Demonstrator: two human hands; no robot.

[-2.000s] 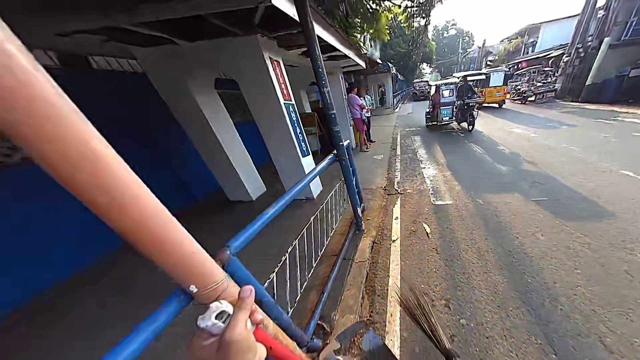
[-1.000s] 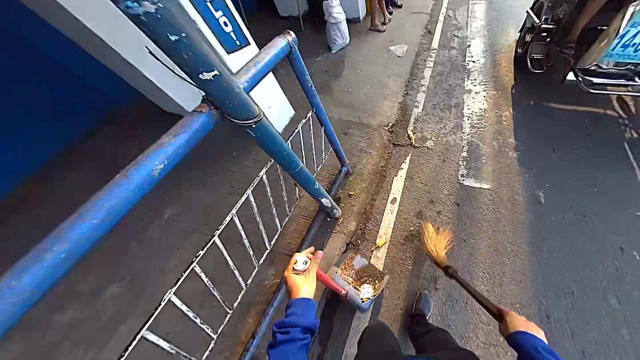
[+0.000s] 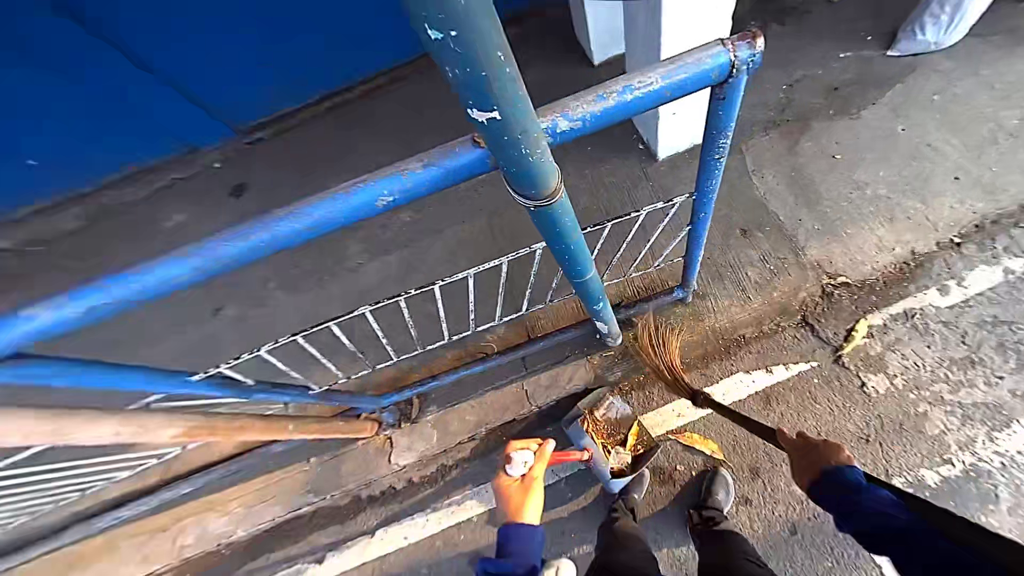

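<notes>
My left hand (image 3: 522, 480) is closed on the red handle (image 3: 570, 457) of a dustpan (image 3: 612, 440), whose pan holds dry leaves and litter. The pan rests on the road beside the curb, in front of my shoes. In my right hand (image 3: 812, 456) is the dark handle of a stick broom (image 3: 666, 356). Its brown bristles reach the curb near the foot of the blue pole, above and right of the dustpan. A yellow-brown leaf (image 3: 700, 446) lies on the road between the dustpan and my right hand.
A blue pipe railing (image 3: 344, 200) with white bars runs along the curb (image 3: 480, 412), and a blue-green pole (image 3: 520, 152) slants beside it. A brown pole (image 3: 184, 426) crosses at left. White posts (image 3: 680, 72) stand behind. Another yellow leaf (image 3: 856, 336) lies by the white road line.
The view has turned down toward the curb. The broom's bristles have moved from over the road to the curb near the pole's foot. My left hand still holds the dustpan.
</notes>
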